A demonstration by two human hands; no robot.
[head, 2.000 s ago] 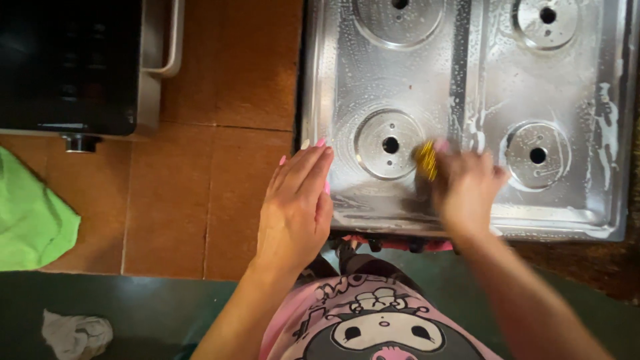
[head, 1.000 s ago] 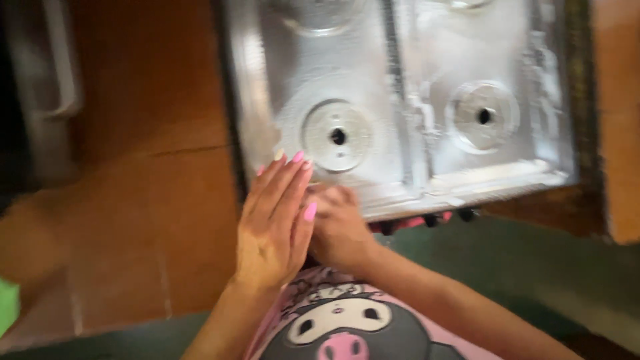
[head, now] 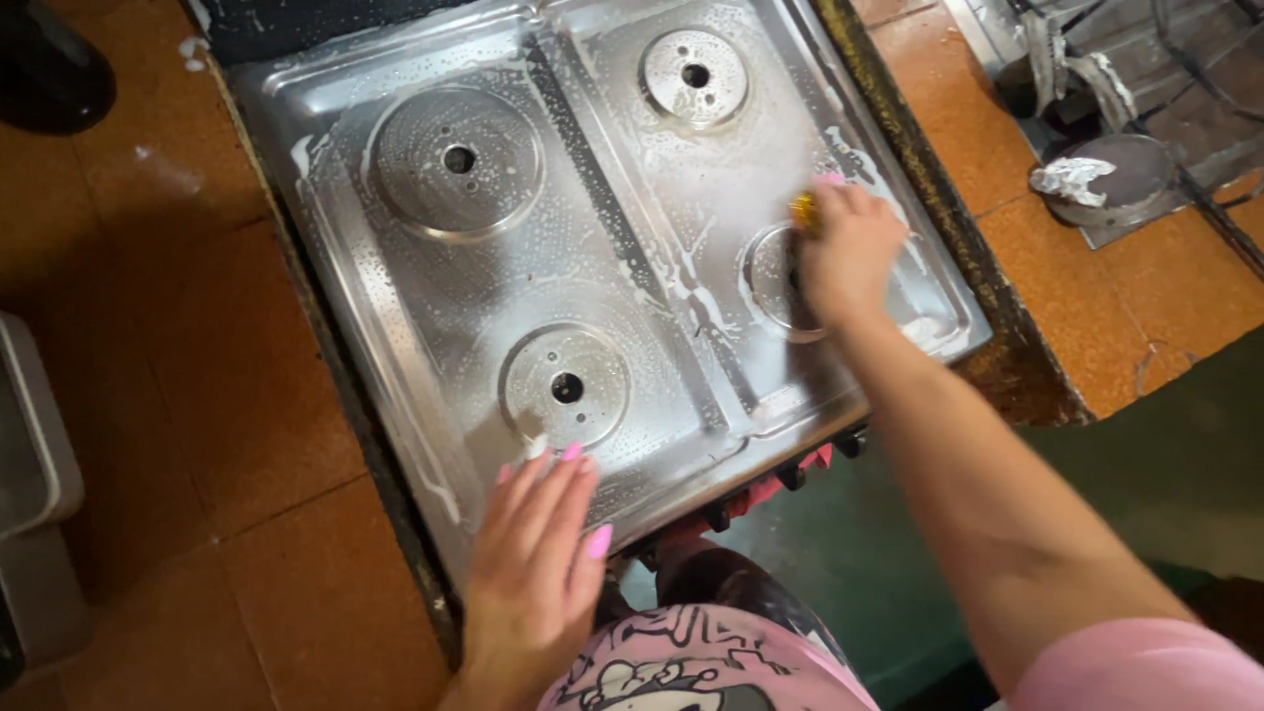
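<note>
My right hand (head: 854,247) is closed around a yellow scouring pad (head: 807,211), pressed to the soapy stainless steel stovetop (head: 652,365) beside the front right burner recess (head: 765,281), which it partly covers. Most of the pad is hidden by my fingers. My left hand (head: 538,553) holds nothing; its fingers are extended at the stovetop's front left edge, just below the front left burner recess (head: 565,387). Foam and droplets lie over the metal, around the large rear left recess (head: 456,160) and the smaller rear right one (head: 695,77).
Orange tiled counter (head: 296,583) flanks the stove. On the right counter are burner grates (head: 1175,59), a round burner part (head: 1121,173) and crumpled foil (head: 1074,181). A dark object (head: 49,69) stands at the upper left, a pale-edged appliance (head: 49,425) at the left. Knobs (head: 719,515) line the stove's front.
My right hand has gone from beside my left hand to the right side of the stovetop. The view has turned and shifted right, bringing the grates into sight.
</note>
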